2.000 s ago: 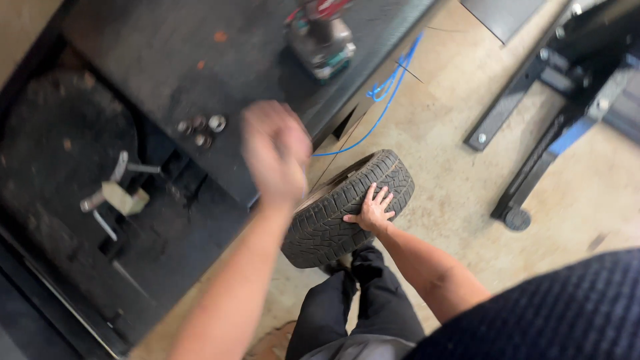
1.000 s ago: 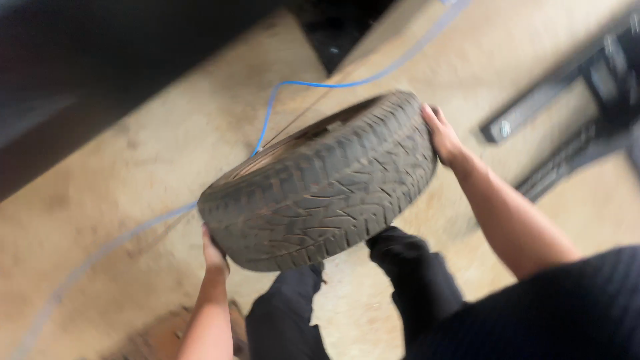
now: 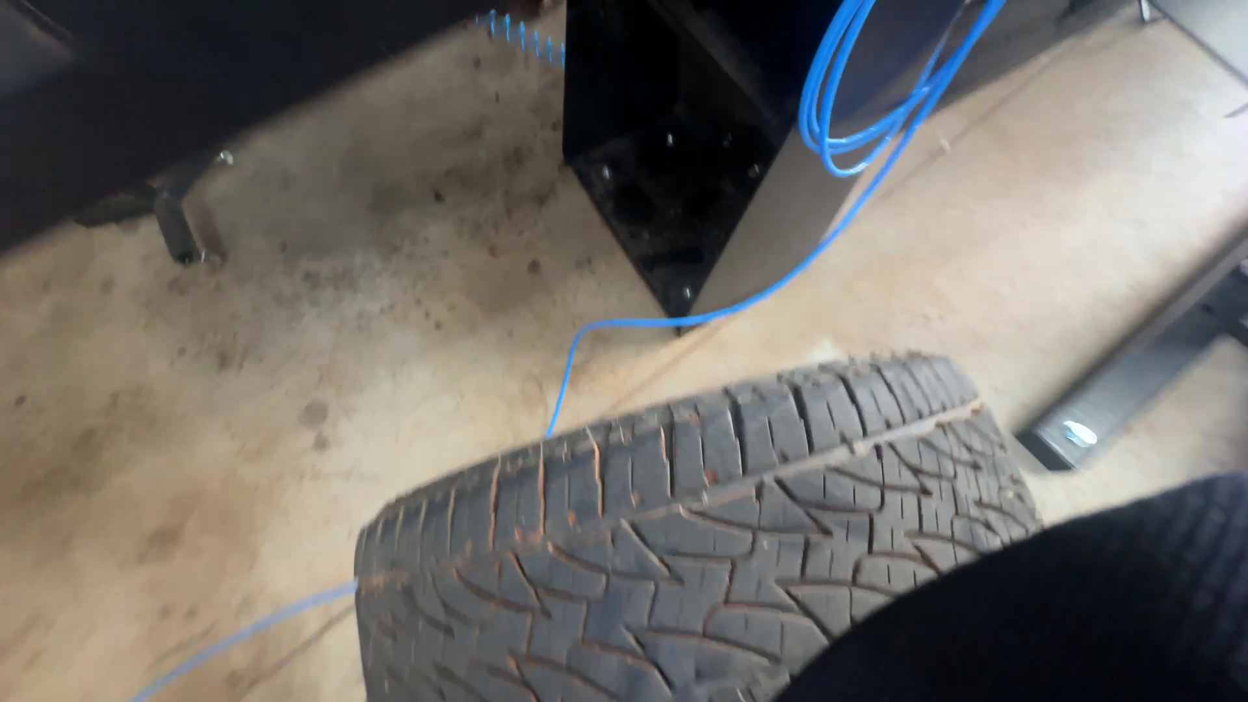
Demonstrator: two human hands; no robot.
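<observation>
A black rubber tire (image 3: 682, 546) with a worn tread fills the lower middle of the head view, close to the camera. Reddish dirt sits in its tread grooves. Dark knitted clothing covers the tire's lower right part. Neither my left hand nor my right hand shows in this view, so their hold on the tire is hidden. The wheel's side and rim cannot be seen from here.
A blue air hose (image 3: 751, 300) hangs in loops and runs down behind the tire. Beyond stands a black metal post base (image 3: 673, 214) with bolts. A dark metal arm (image 3: 1102, 414) lies right. A dark bench edge (image 3: 244, 88) crosses the upper left.
The tire has come much closer to the camera, and both hands, seen on its sides a second ago, have left the view. Two seconds ago it was lower, beside the bench.
</observation>
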